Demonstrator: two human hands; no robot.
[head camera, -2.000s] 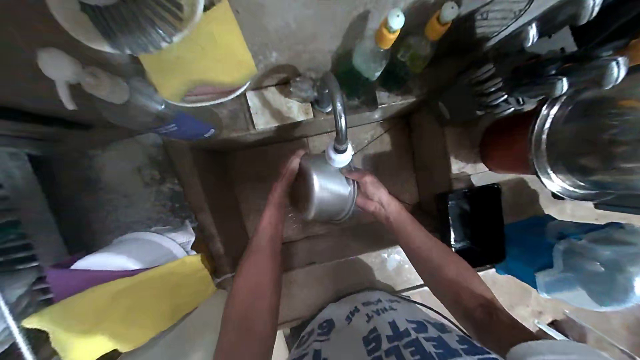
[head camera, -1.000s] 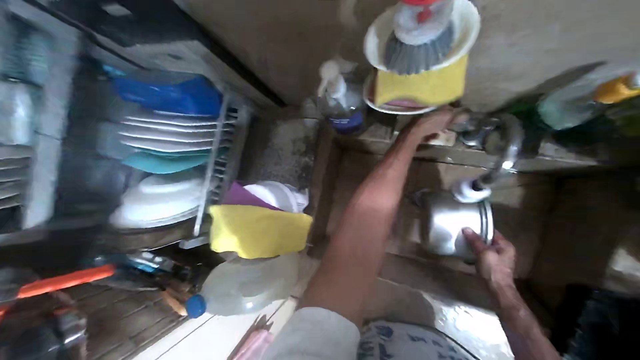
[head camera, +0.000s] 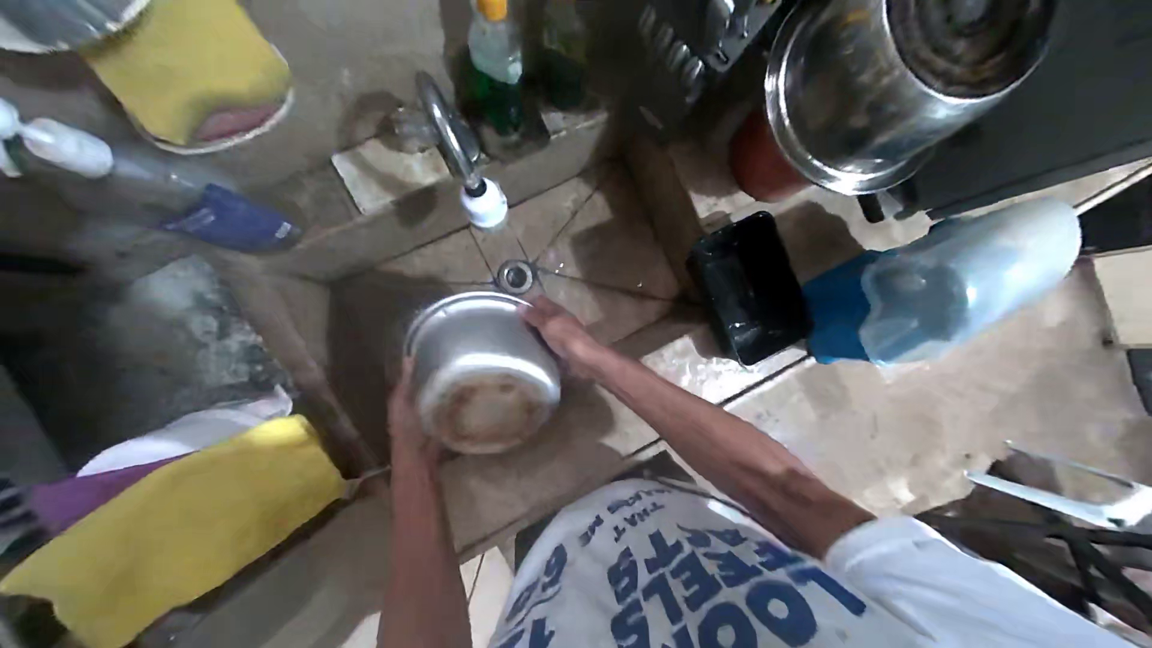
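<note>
A metal pot (head camera: 486, 369) is tipped over the front of the tiled sink basin (head camera: 603, 234), its stained underside facing me. Against the pot's left side rests my left hand (head camera: 412, 405), mostly hidden behind it. My right hand (head camera: 558, 333) grips the rim at the upper right, so the pot is held between both hands. Beyond it, the curved metal faucet (head camera: 445, 130) with a white tip (head camera: 486, 205) hangs over the basin, and no stream of water is visible. The drain (head camera: 516, 276) lies just past the pot's rim.
Yellow and purple cloths (head camera: 189, 531) lie at the left. A spray bottle (head camera: 225, 216) and a green bottle (head camera: 495, 72) stand behind the basin. To the right are a black plastic container (head camera: 751, 288), a large metal pot (head camera: 864, 99) and a clear plastic bag (head camera: 972, 279).
My left hand has left the faucet area and is now on the pot. The pot has moved away from the faucet, its underside turned toward me. The view has swung right since one second ago.
</note>
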